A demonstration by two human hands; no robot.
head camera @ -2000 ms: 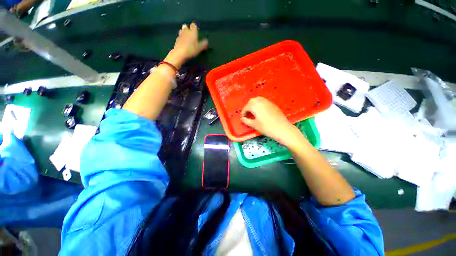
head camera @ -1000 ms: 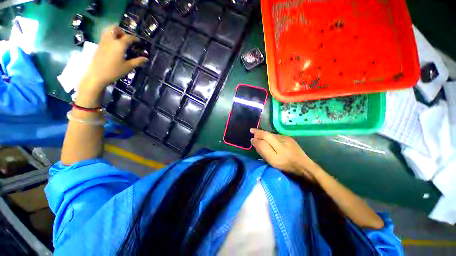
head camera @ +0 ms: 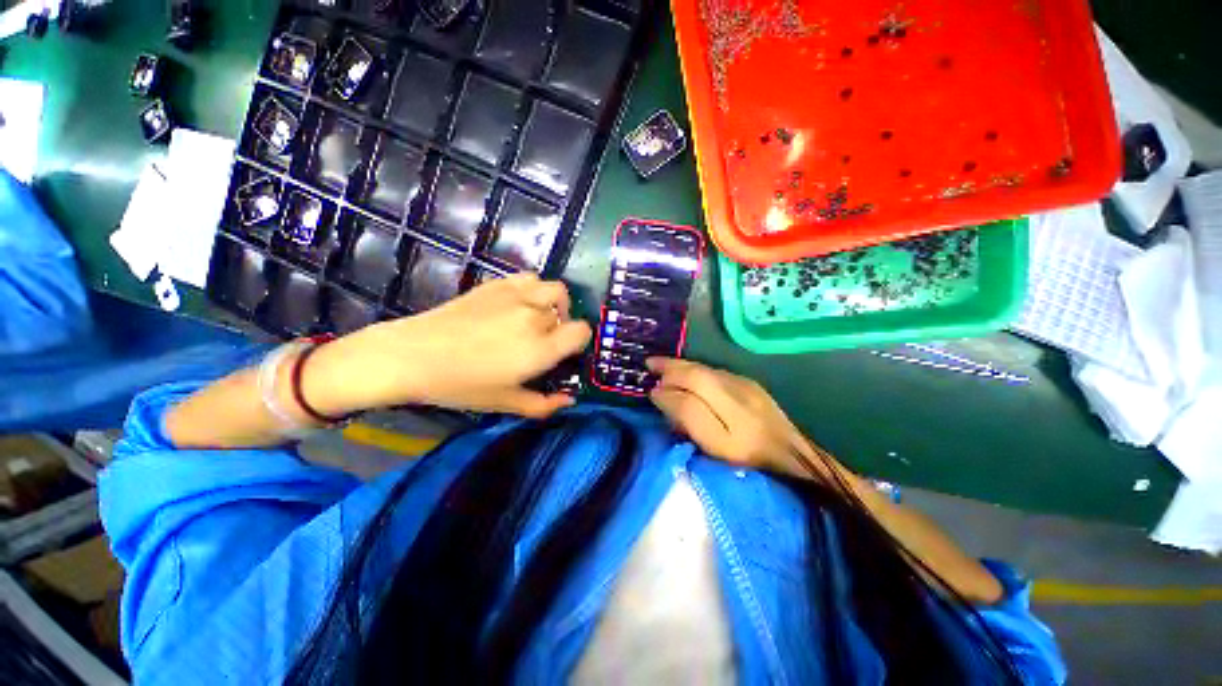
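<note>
The smartphone with a red edge lies on the green bench, its screen lit with rows of icons or text. My right hand is at its lower right, a fingertip on the lower screen; it holds nothing visible. My left hand is just left of the phone, over the near edge of the blister tray. A small dark shiny piece, seemingly a watch housing, shows between its thumb and fingers, mostly hidden. The black blister tray holds several housings in its left and far pockets.
A red tray with black specks overlaps a green tray at the right. A loose housing lies between blister tray and red tray. Thin silvery sticks lie near the green tray. White sheets are far right; a blue-sleeved person is left.
My left hand has moved from the blister tray's left pockets to beside the phone. My right hand has left the red tray and is at the phone, whose dark screen is now lit.
</note>
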